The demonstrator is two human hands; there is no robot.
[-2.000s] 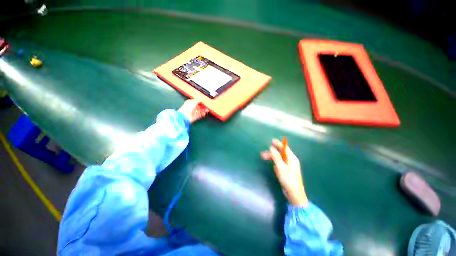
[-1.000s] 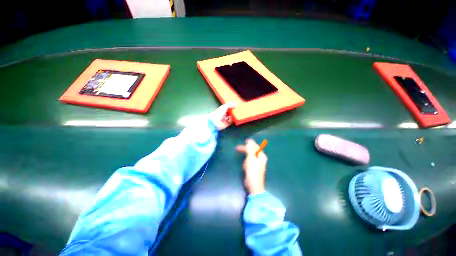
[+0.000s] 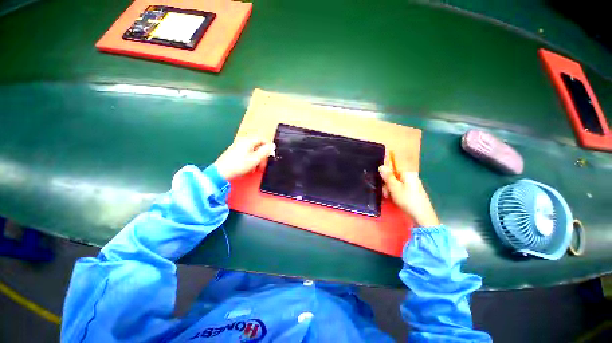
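A tablet (image 3: 323, 169) lies with its plain dark screen up on a red-orange foam pad (image 3: 315, 220) right in front of me. My left hand (image 3: 246, 157) is at the tablet's left edge, fingertips on its upper left corner. My right hand (image 3: 405, 190) is at the tablet's right edge, with thumb and fingers against it, and also holds a thin orange stick (image 3: 394, 165) that points up. Whether the tablet is lifted off the pad at all, I cannot tell.
An open tablet (image 3: 176, 27) lies on another pad (image 3: 111, 41) at the upper left. A third pad (image 3: 596, 139) with a dark tablet (image 3: 582, 104) is at the far right. A pinkish oblong case (image 3: 493, 152), a light-blue fan (image 3: 527, 218) and a tape roll (image 3: 578, 238) are at the right.
The pad with the dark-screened tablet has come close to me and now lies crosswise. My left hand has moved from the pad's edge to the tablet, and my right hand has reached the tablet's right side.
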